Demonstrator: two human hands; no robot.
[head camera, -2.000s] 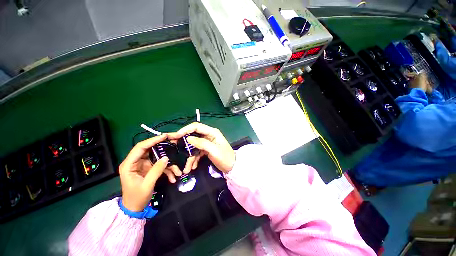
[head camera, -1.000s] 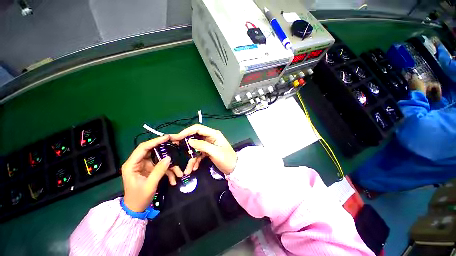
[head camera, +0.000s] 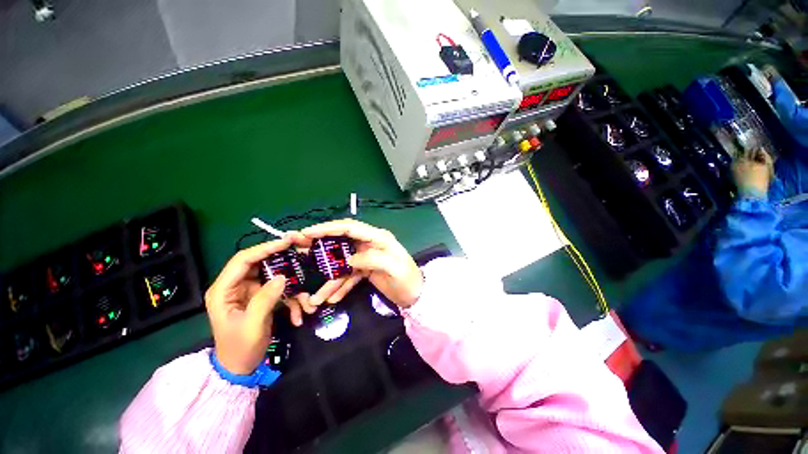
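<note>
My left hand (head camera: 241, 306), with a blue band at the wrist, holds a small round black gauge (head camera: 284, 271). My right hand (head camera: 383, 259) holds a second gauge (head camera: 332, 256) beside it. Both faces are turned up and show red and white lit marks. Black test leads (head camera: 310, 214) with white labels (head camera: 353, 204) run from behind the hands toward the power supplies; their ends are hidden by the hands. Below the hands lies a black foam tray (head camera: 351, 387) with several gauges in its upper pockets and bare lower pockets.
A second gauge tray (head camera: 126, 294) lies left. Two power supplies (head camera: 425, 97) stand behind, with a paper sheet (head camera: 501, 222) and yellow wires (head camera: 578, 259) in front. Stacked gauge trays (head camera: 611, 168) and a coworker's blue sleeve (head camera: 764, 257) are at right.
Both gauges have tilted so their faces show more fully, with red marks now visible. My right thumb has moved off the face toward its edge. The coworker's arm has shifted.
</note>
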